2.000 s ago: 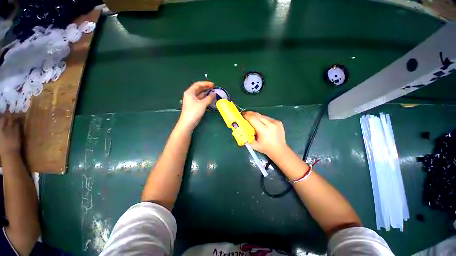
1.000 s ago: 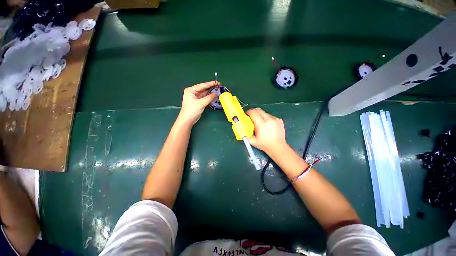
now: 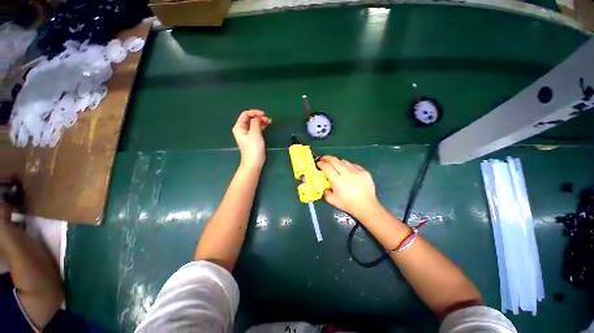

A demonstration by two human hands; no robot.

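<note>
My right hand (image 3: 348, 185) holds the yellow hot glue gun (image 3: 306, 172), its dark nozzle pointing up and away from me. A whitish glue stick (image 3: 315, 221) sticks out of its back. One round unit (image 3: 319, 125), black with a pale dotted centre and a thin wire standing up, lies on the green surface just beyond the nozzle, touched by neither hand. A second round unit (image 3: 426, 112) lies further right. My left hand (image 3: 250, 133) is raised left of the first unit, fingers curled with fingertips close together; I see nothing in it.
The black cord (image 3: 368, 264) loops right of the gun. Spare glue sticks (image 3: 514, 234) lie by the white post (image 3: 521, 107), with a black parts pile (image 3: 579, 240) far right. White discs (image 3: 62, 91) cover part of the brown board (image 3: 78, 175). Another person's arm (image 3: 29, 260) is at left.
My left hand has let go of the round unit, which now lies to its right. The other unit has shifted right. The gun has drawn back towards me, off the unit.
</note>
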